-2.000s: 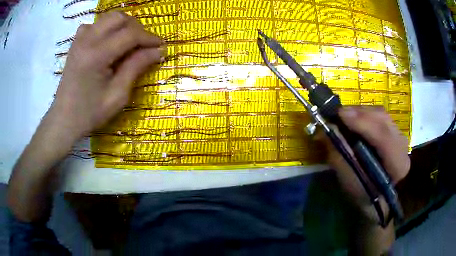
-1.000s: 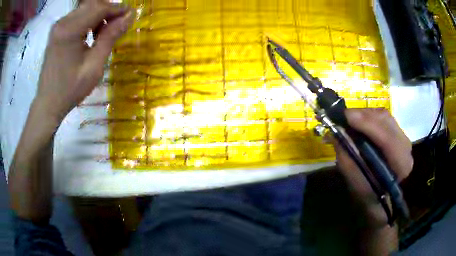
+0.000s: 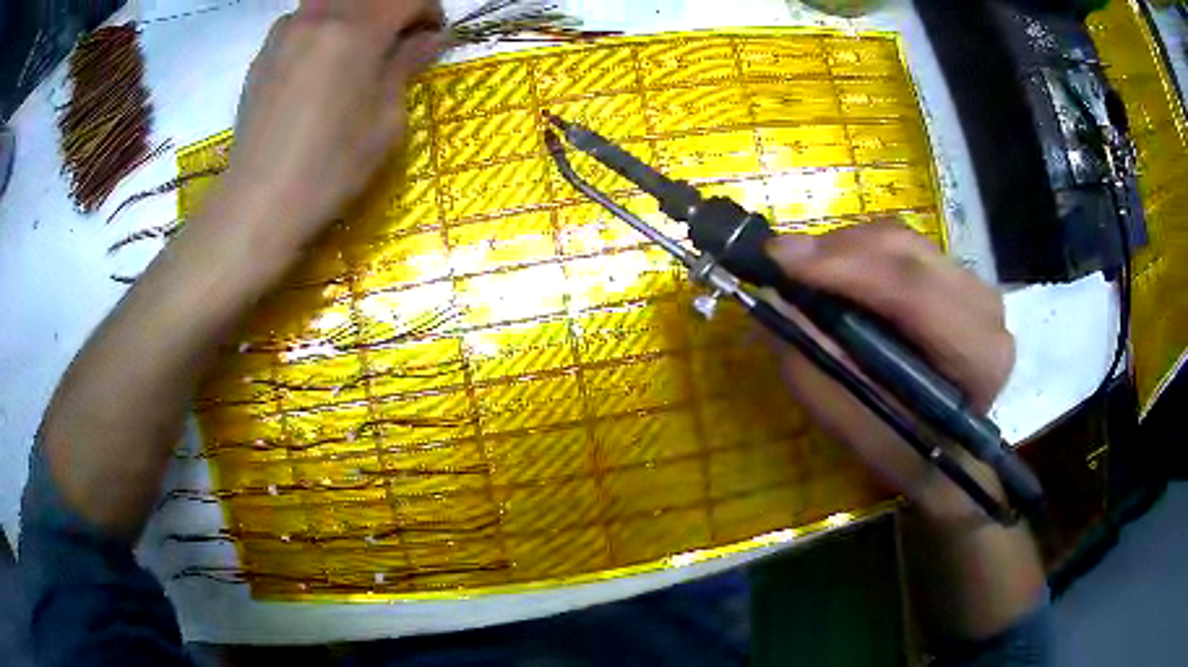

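The yellow polyimide heater panel (image 3: 625, 443) lies flat, a grid of rectangles with glare across its middle. Lead wires (image 3: 430, 424) lie in rows on its left part, some running past its left edge. My right hand (image 3: 899, 313) holds the soldering iron (image 3: 834, 313) by its handle. The iron's tip and thin feed tube point up and left over the panel's upper part; contact cannot be told. My left hand (image 3: 345, 78) is at the top, near the loose spare wires (image 3: 521, 22). Its fingertips are blurred at the picture's edge; whether they hold a wire cannot be told.
A dense bundle of red-brown wires (image 3: 107, 117) lies on the white board (image 3: 39, 313) at upper left. A black box (image 3: 1049, 130) with a cable stands at upper right. A second yellow panel (image 3: 1159, 248) is at the far right edge.
The view has shifted, so the far edge of the panel, the wire bundle and the loose wires now show. My left hand has moved up and away to the loose wires. The iron stays held.
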